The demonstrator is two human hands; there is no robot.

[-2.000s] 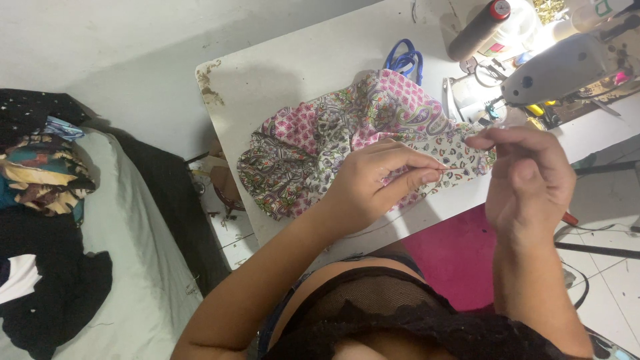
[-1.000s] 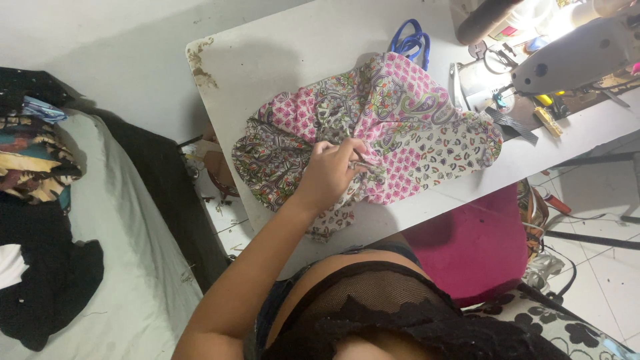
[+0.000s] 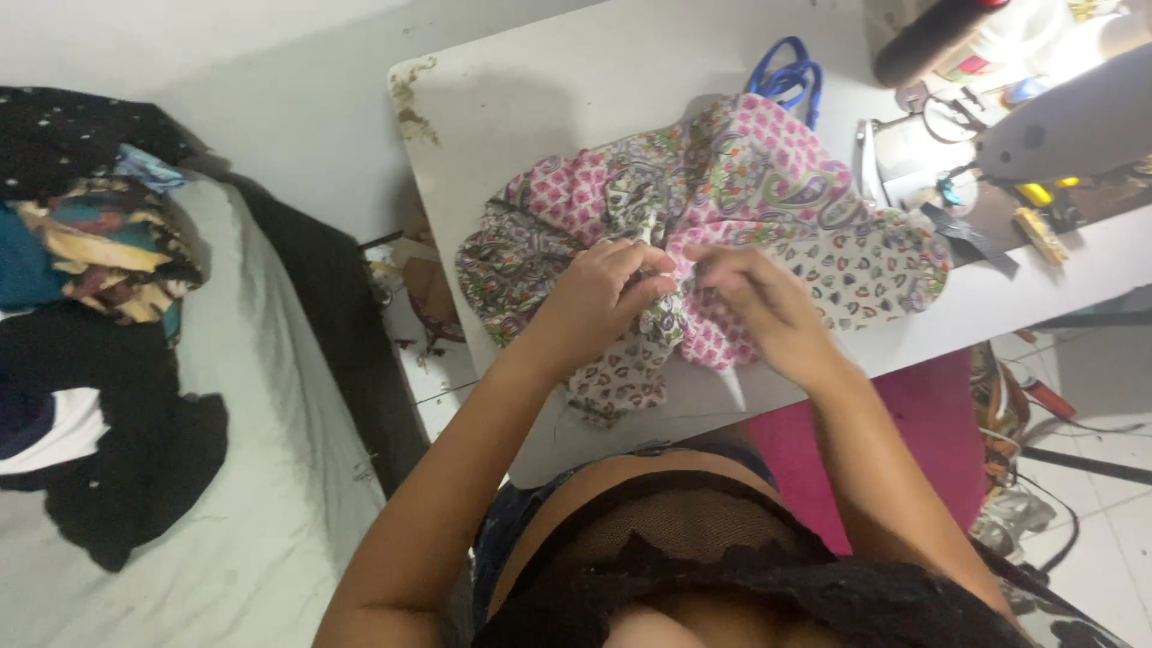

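A patterned fabric piece (image 3: 774, 216) in pink, white and green prints lies bunched on the white table (image 3: 486, 99). My left hand (image 3: 603, 297) pinches a gathered fold near its middle, thumb against the fingers. Just to the right, my right hand (image 3: 760, 306) is over the pink part with its fingers bent and blurred; whether it grips anything cannot be told. A thin white strip (image 3: 732, 389) sticks out from the fabric's lower edge.
Blue cord (image 3: 790, 76) lies behind the fabric. The sewing machine (image 3: 1071, 121) is at the right, beside a yellow-handled tool (image 3: 1037, 193) and a dark thread cone (image 3: 936, 40). Clothes (image 3: 108, 243) are heaped on a pale-covered surface (image 3: 261, 387) at the left.
My right hand, out of view one second ago, is back over the fabric beside my left hand. My left hand stays at the fabric's gathered middle.
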